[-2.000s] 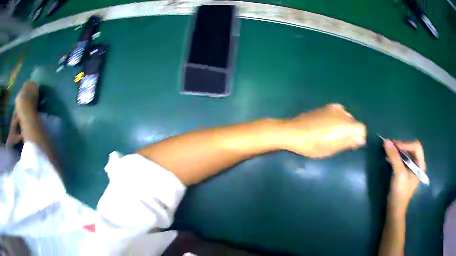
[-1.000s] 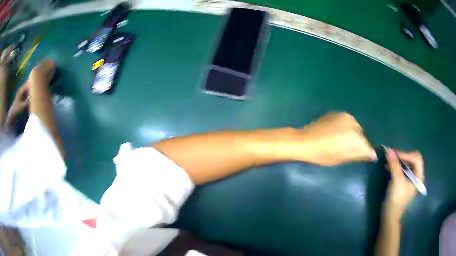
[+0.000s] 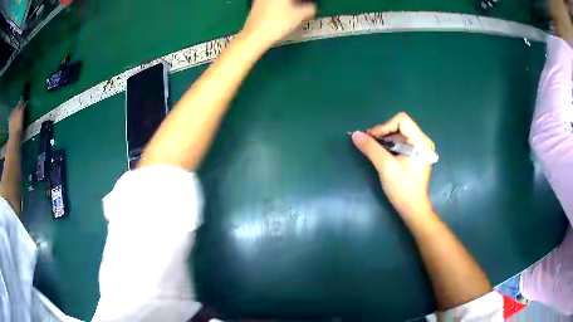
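Observation:
My left hand [image 3: 276, 20] is stretched out over the pale strip at the top edge. A dark object [image 3: 306, 9] shows at its fingertips, partly cut off by the picture's edge; whether the fingers grip it cannot be told. My right hand [image 3: 402, 154] is right of centre above the green surface. It holds slim tweezers [image 3: 402, 149] like a pen, with the fine tip pointing left and the whitish rear end to the right. No part shows at the tip.
A smartphone [image 3: 146, 107] lies left of my left forearm. Two dark units [image 3: 58, 185] lie at far left, another [image 3: 63, 75] beyond the pale strip [image 3: 377, 22]. A person's pink sleeve [image 3: 553, 126] is at right, and another person's arm [image 3: 12, 157] at far left.
My left hand has moved from beside the tweezers up to the strip, where a dark object shows at its fingers. The view has shifted; my right hand, still holding the tweezers, appears nearer the centre.

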